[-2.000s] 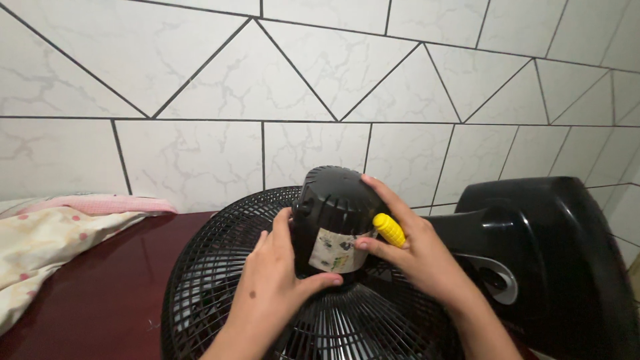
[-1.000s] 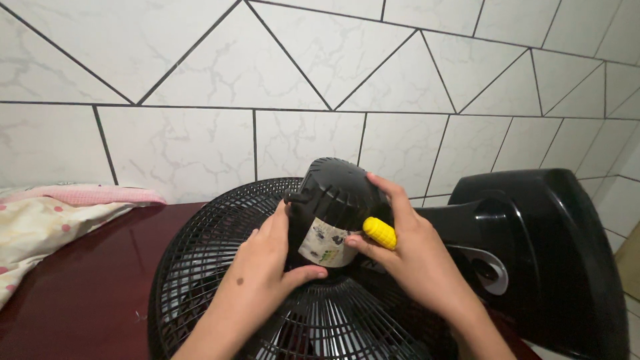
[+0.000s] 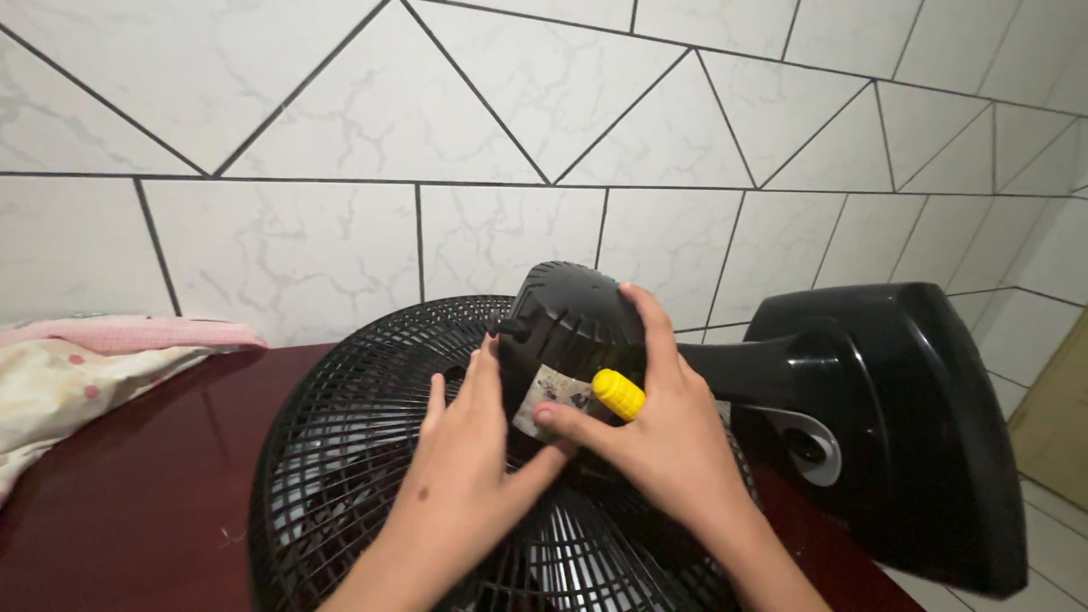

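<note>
A black electric fan lies with its round wire grille (image 3: 340,442) facing down on a dark red surface. Its black plastic motor housing (image 3: 582,314) stands up from the grille, with a dark knob on its left side and a worn label (image 3: 544,395) on its front. My left hand (image 3: 467,459) grips the housing's lower left side. My right hand (image 3: 671,425) holds the housing's right side, fingers at the top edge and thumb over the label. Between that thumb and forefinger a yellow ribbed handle (image 3: 619,394) sticks out; its other end is hidden.
The fan's black neck and base (image 3: 901,425) extend to the right, with a dial on the neck, over the edge of the dark red table (image 3: 136,476). A pink and cream spotted cloth (image 3: 110,365) lies at the left. Behind is a tiled wall (image 3: 510,229).
Both hands have stayed on the motor housing. The knob on the housing's left side shows more plainly now than two seconds ago.
</note>
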